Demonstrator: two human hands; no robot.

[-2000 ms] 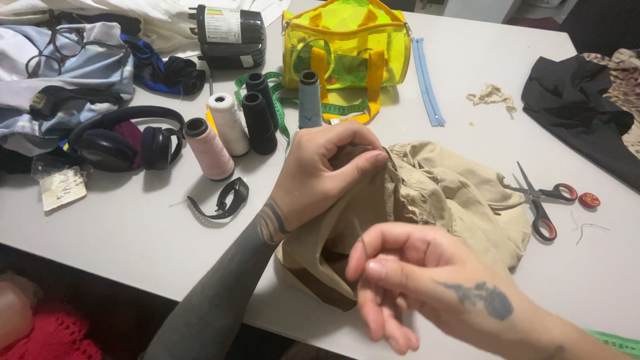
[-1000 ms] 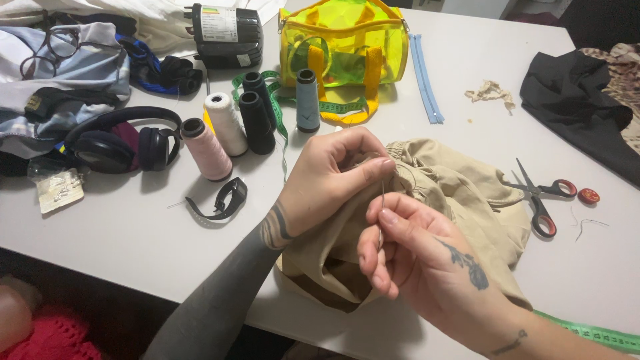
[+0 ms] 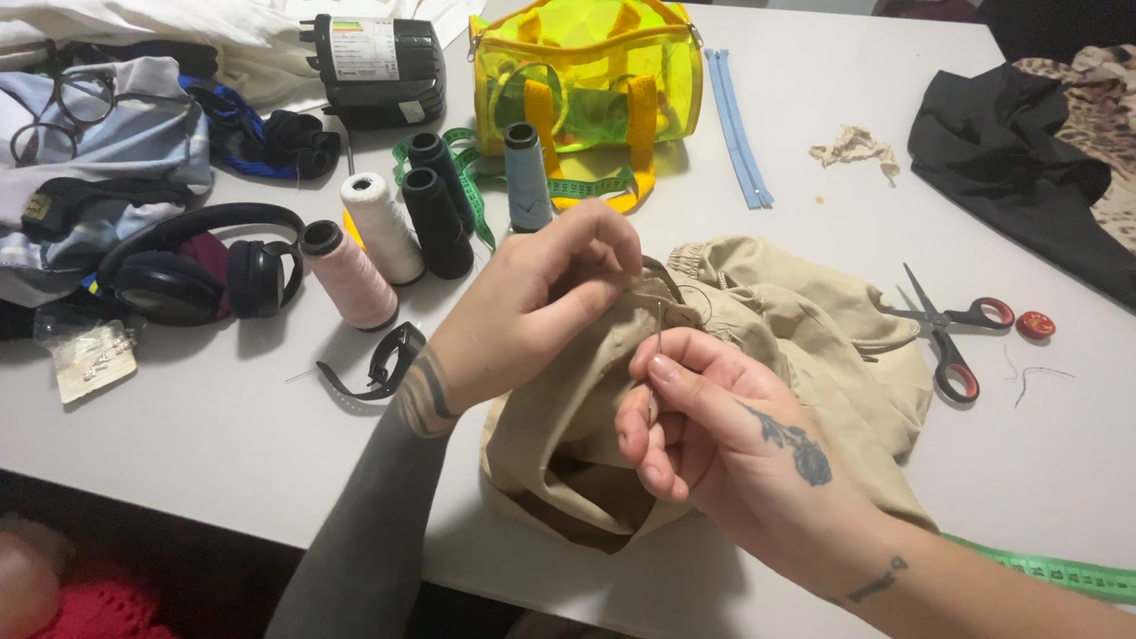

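Note:
A beige cloth garment with a gathered waistband and a brown inner side lies bunched on the table. My left hand pinches its upper edge between thumb and fingers. Just below and to the right, my right hand holds a sewing needle upright between thumb and forefinger, its tip close to the garment's edge. A dark thread loops over the cloth beside the needle. Part of the edge is hidden behind my left fingers.
Thread cones, including a pink one and a blue one, stand behind my left hand. Around them lie a black wristwatch, headphones and a yellow transparent bag. Scissors lie spread at right, near a green measuring tape and a blue zipper.
My right hand was lower and away from the garment's edge two seconds ago, then rose to it. The fingers of my left hand have shifted slightly on the cloth.

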